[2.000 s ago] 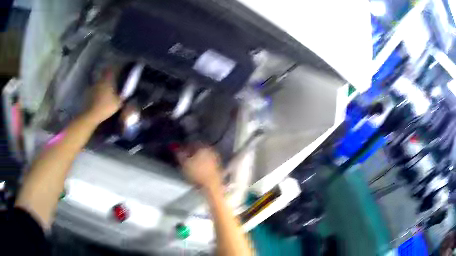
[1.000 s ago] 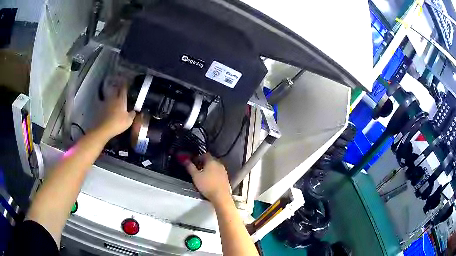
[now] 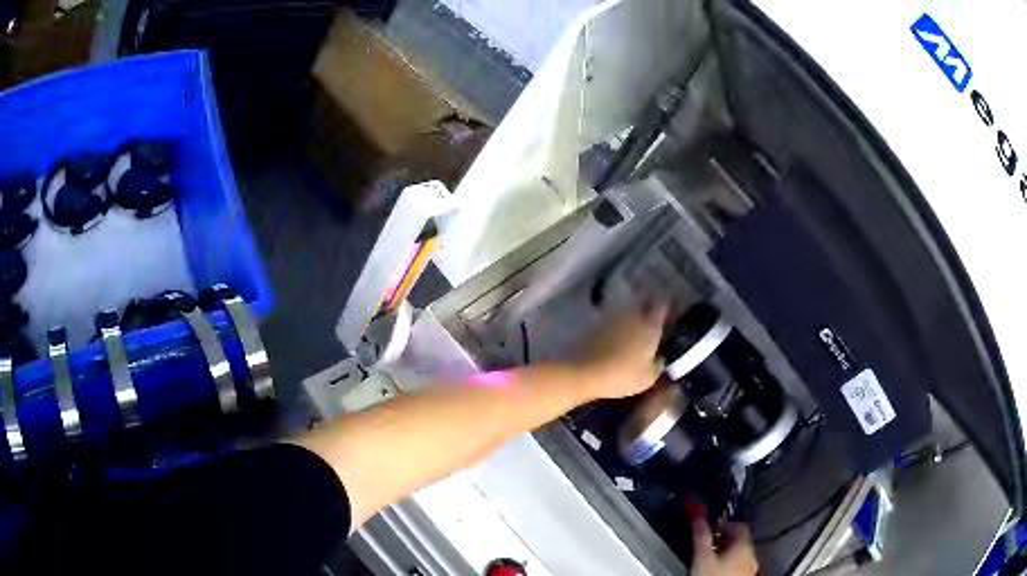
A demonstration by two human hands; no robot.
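Note:
The test fixture (image 3: 721, 388), black cylinders with white rings and a silvery ring, sits inside the open chamber of the off-white test box. My left hand (image 3: 633, 351) is at the fixture's left side, its fingertips partly hidden beside a black cylinder. My right hand (image 3: 723, 554) is at the bottom edge, partly cut off, with its fingertips at a small red piece (image 3: 693, 511) near thin dark wires. What either hand grips is unclear. The black inner flap (image 3: 788, 304) with a white label hangs beyond the fixture.
A blue tote (image 3: 231, 214) at left holds black headphones on a pale liner, with shiny metal bands (image 3: 118, 366) over its near edge. A light curtain (image 3: 394, 270) stands beside the chamber. A cardboard box (image 3: 383, 113) lies behind it. A red button (image 3: 505, 567) shows on the front ledge.
The view has swung left, bringing the blue tote into sight and moving the chamber to the right. Both hands remain at the fixture, the right one now near the bottom edge.

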